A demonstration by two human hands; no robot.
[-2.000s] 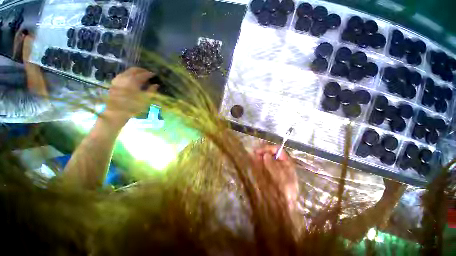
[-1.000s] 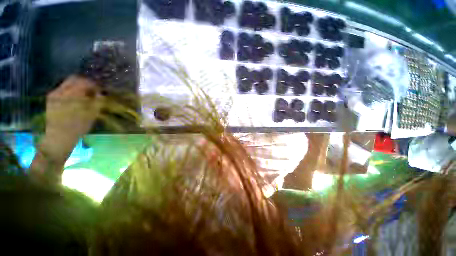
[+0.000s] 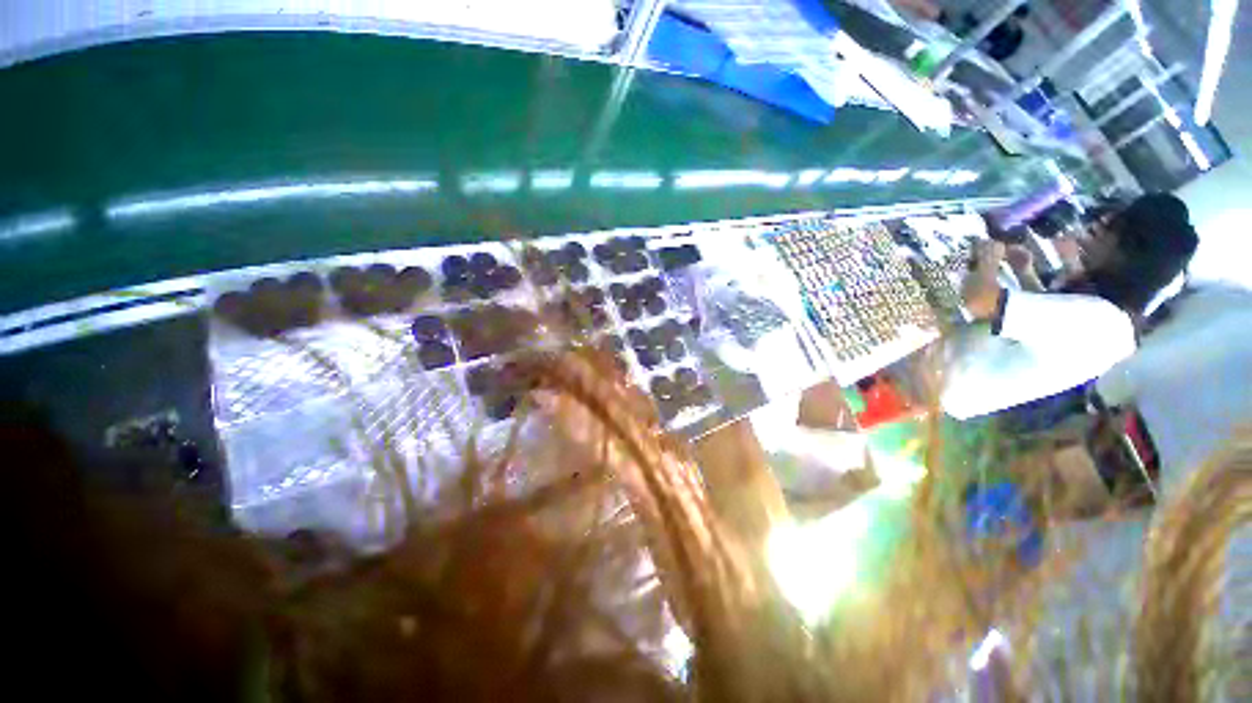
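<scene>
The clear blister tray (image 3: 282,453) lies on the bench left of centre. Several of its pockets hold groups of round black pieces (image 3: 481,275), mainly along the back and at the right; the front left pockets look white. A dark loose heap (image 3: 179,446) shows faintly left of the tray. Strands of hair cover the lower part of the picture and the tray's front. Neither my left hand nor my right hand can be seen.
A green conveyor surface (image 3: 343,124) runs behind the bench. A clear plastic bag (image 3: 742,323) and a dotted panel (image 3: 851,295) lie right of the tray. A red item (image 3: 886,400) is near the bench's front edge. Another person (image 3: 1050,350) works at far right.
The view has swung right and up, so the other person and the conveyor now show. The tray appears farther left. My left hand, earlier near the heap, and my right hand with a thin tool are gone from view.
</scene>
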